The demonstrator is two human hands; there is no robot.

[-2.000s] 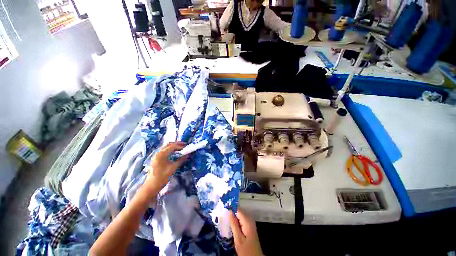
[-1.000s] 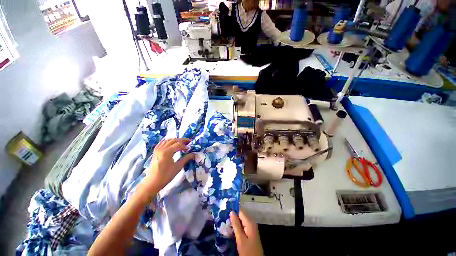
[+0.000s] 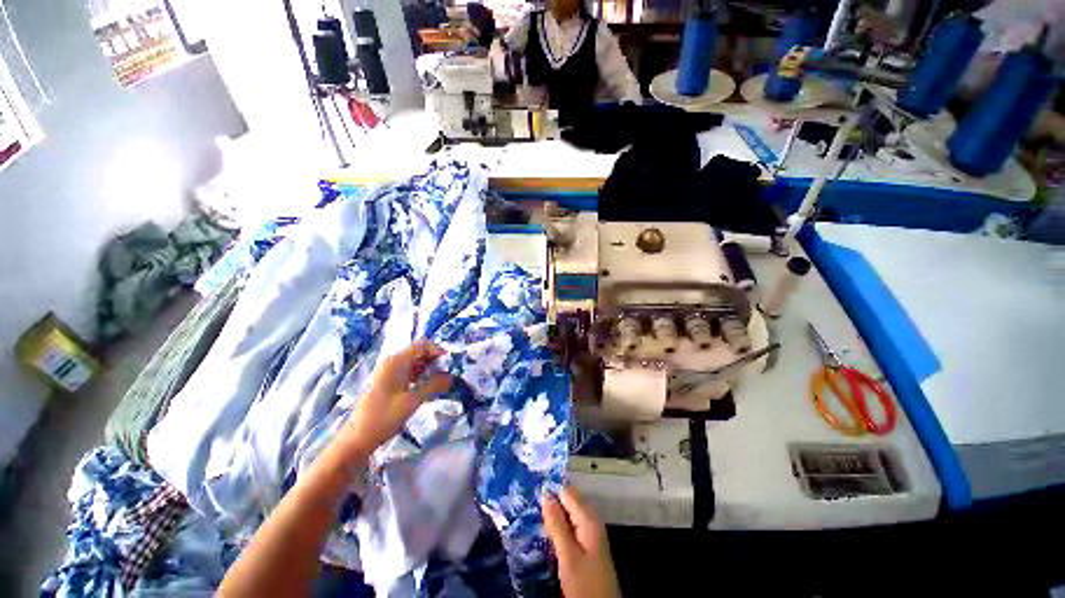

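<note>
A blue-and-white floral piece [image 3: 526,432] lies just left of the cream overlock machine [image 3: 672,280], its right edge running along the needle area [image 3: 572,333]. My left hand [image 3: 403,391] holds the piece's left part, with a fold between thumb and fingers. My right hand [image 3: 576,540], cut off by the bottom edge, grips the piece's right edge near the table front. The needle area is dark, and stitching cannot be made out.
Pale and floral fabric [image 3: 269,339] is heaped to the left. Scissors [image 3: 853,397] and a small metal tray [image 3: 849,471] are right of the machine. Black fabric [image 3: 654,152] lies behind it. A person [image 3: 566,58] sits opposite. Blue thread cones [image 3: 697,53] stand at the back.
The floral piece has shifted and bunched between my hands. My left hand first let the fold spread, then closed on the cloth a little lower. My right hand has barely moved.
</note>
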